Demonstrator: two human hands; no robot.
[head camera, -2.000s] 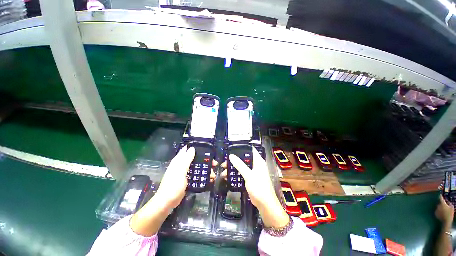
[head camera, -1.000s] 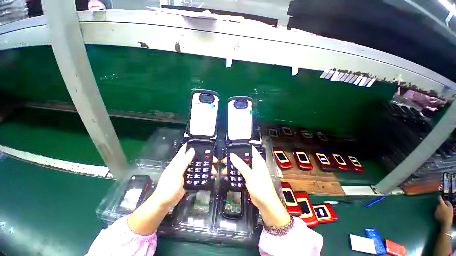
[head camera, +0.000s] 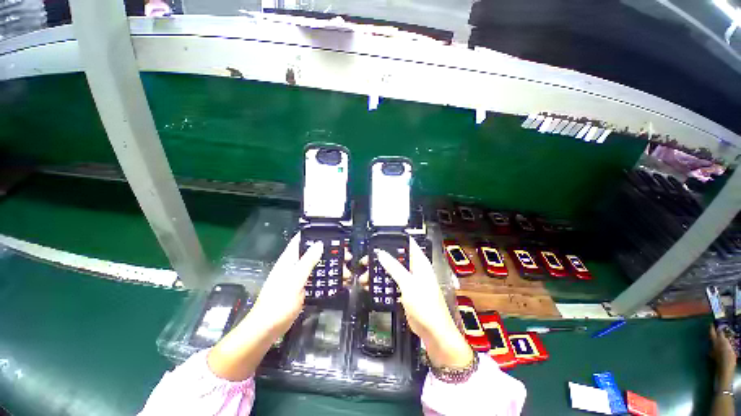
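My left hand holds an open black flip phone upright, its thumb on the upper keypad. My right hand holds a second open black flip phone beside it, thumb also on the upper keypad. Both screens are bright white. The left phone stands slightly higher. My other fingers are mostly hidden behind the phones. Below them lies a clear blister tray with dark phones in its pockets, one at the left and one under my right hand.
Red flip phones stand in a row on a brown board; more lie in a pile. A white card, blue piece and red piece lie right. Another person's hand holds a phone at the right edge.
The left phone has shifted slightly up and left. The right phone has hardly moved. At the right edge, the other person's hand and phone have shifted.
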